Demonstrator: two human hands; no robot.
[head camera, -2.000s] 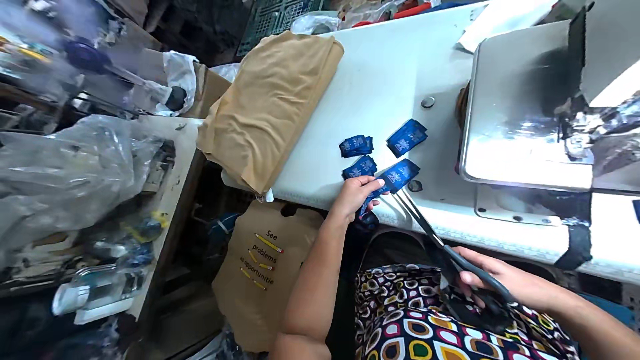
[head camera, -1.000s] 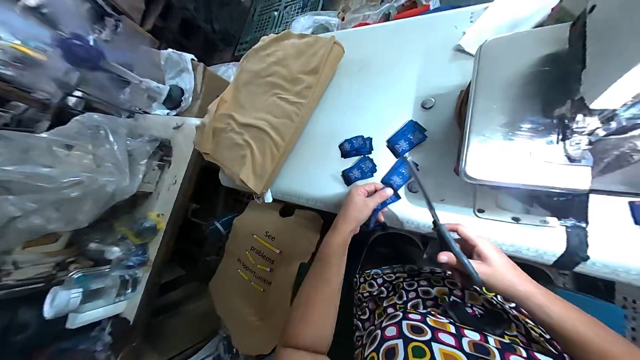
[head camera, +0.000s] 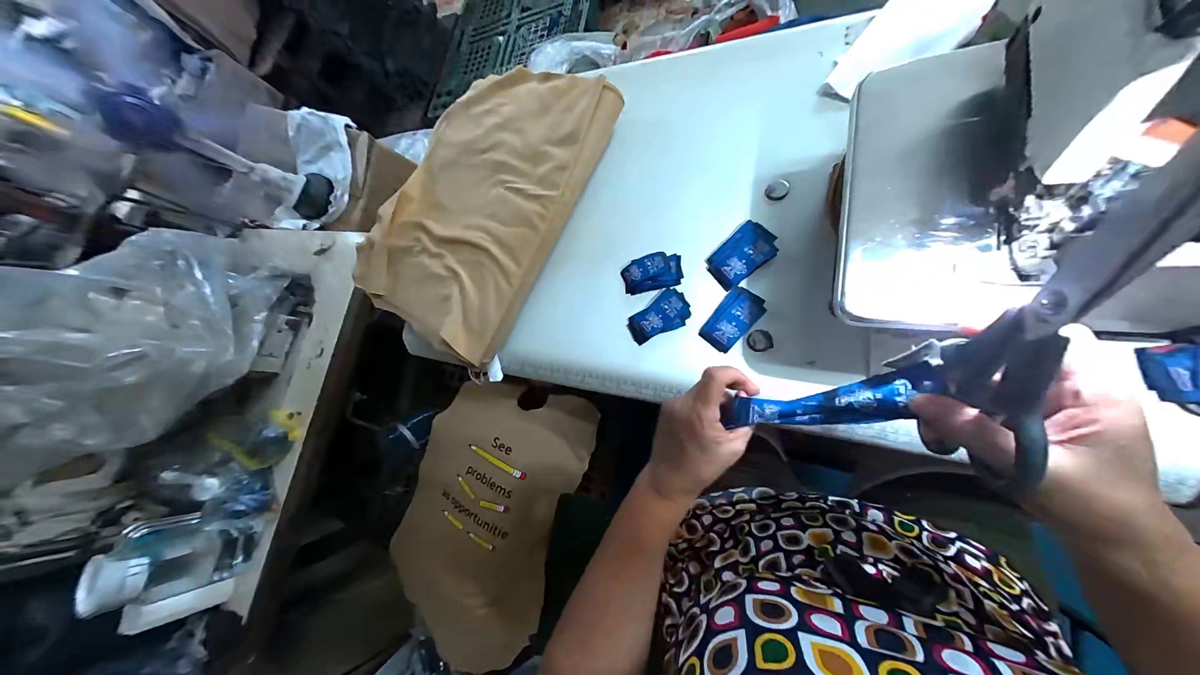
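Observation:
Between my two hands a blue printed label strip is stretched along the front edge of the white table. My left hand pinches its left end. My right hand holds the strip's other end between its fingers and also has a pair of scissors in it, blades pointing up to the right. Beyond my left hand lie small piles of cut blue labels: one at upper left, one at lower left, one at upper right and one at lower right.
Folded tan fabric lies on the table's left part. A sewing machine's metal bed plate is at the right. A printed tan fabric piece hangs below the table edge. At left stands a cluttered shelf with plastic bags and a clear container.
A fourth pile of labels now lies on the table, where my left hand held labels before. My left hand has moved back toward the table edge, and my right hand, with the scissors, has moved right.

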